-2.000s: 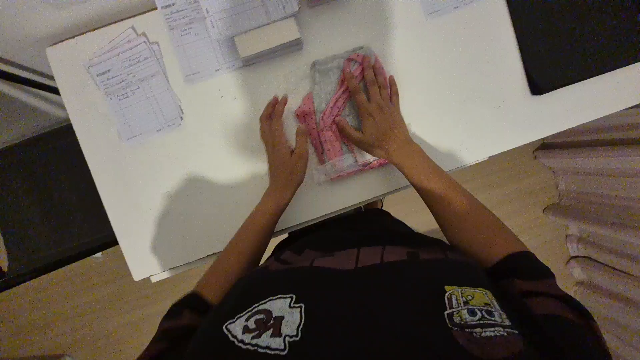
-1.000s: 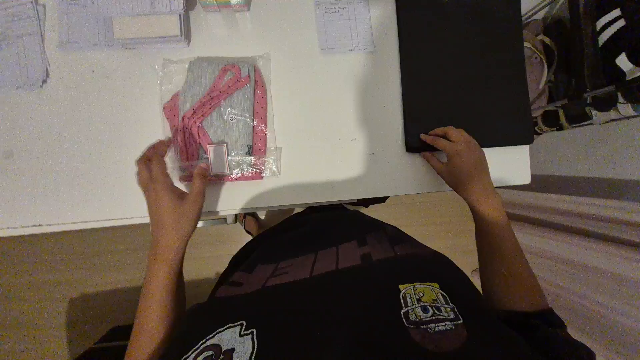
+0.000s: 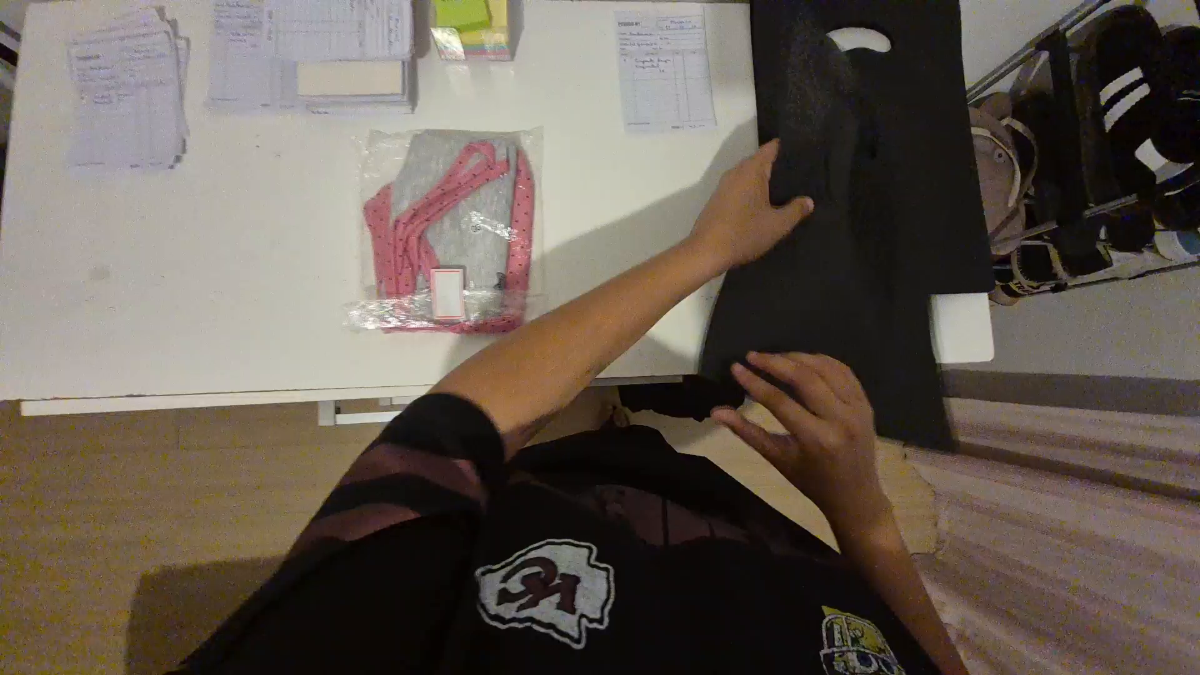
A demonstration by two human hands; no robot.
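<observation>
A black bag with a cut-out handle point(image 3: 825, 281) lies at the table's right side over more black material, its lower end hanging past the front edge. My left hand point(image 3: 755, 211) is at its left edge, thumb on top and the other fingertips partly hidden. Close to the bag's lower left corner, my right hand point(image 3: 811, 417) has its thumb and fingers apart; whether the fingertips touch the bag is unclear. A clear plastic packet point(image 3: 455, 230) of folded grey and pink dotted clothing lies left of my left forearm, with a small white, red-bordered tag point(image 3: 448, 293) on it.
Handwritten slips point(image 3: 127, 94) lie at the far left, beside a paper stack point(image 3: 337, 37) with a pale block point(image 3: 347, 79). Sticky notes point(image 3: 472, 28) are at the back, and another slip point(image 3: 666, 80) lies near the black material. A shoe rack point(image 3: 1069, 216) stands beyond the table's right edge.
My left hand has moved from beside the clothing packet to the black material. The black bag now reaches past the front table edge, and my right hand is at its lower corner.
</observation>
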